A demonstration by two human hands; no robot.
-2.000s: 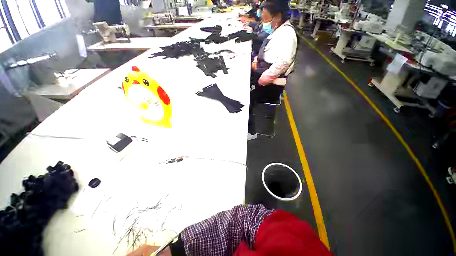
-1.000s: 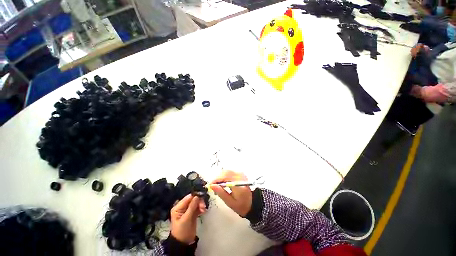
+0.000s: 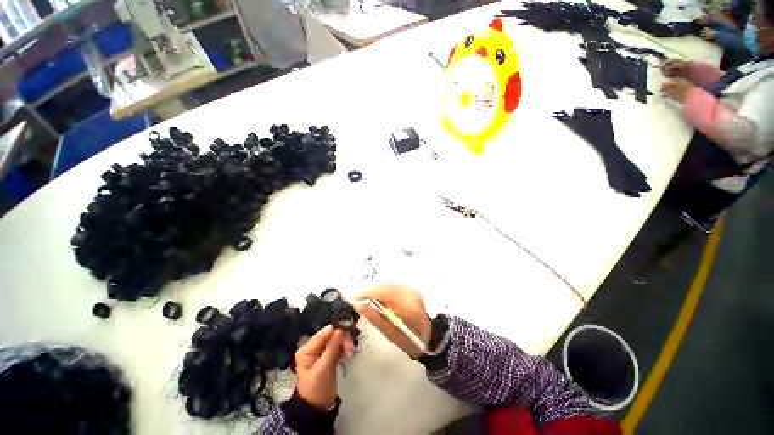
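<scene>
My left hand [image 3: 319, 367] holds a small black loop [image 3: 344, 322] at its fingertips, at the right end of the working pile of black loops [image 3: 233, 357]. My right hand [image 3: 399, 316] holds a slim pale pen-shaped tool [image 3: 392, 319] with yellow on it, slanting down across the hand. Its fingertips are beside the held loop; whether they touch it I cannot tell. Thin dark thread ends stick out of the pile.
A large pile of loops [image 3: 187, 204] lies farther left, bagged loops [image 3: 59, 395] at the lower left. A yellow chick fan [image 3: 482, 93], a small black box [image 3: 406, 140], a corded metal tool [image 3: 458, 207], black bundles [image 3: 607, 149], a bin [image 3: 601, 365] and a person [image 3: 730, 110].
The view has swung left and down since the first frame, bringing both hands into sight. Since the second, the pen-shaped tool has tilted from nearly level to slanting; the other person's hands have moved onto the table.
</scene>
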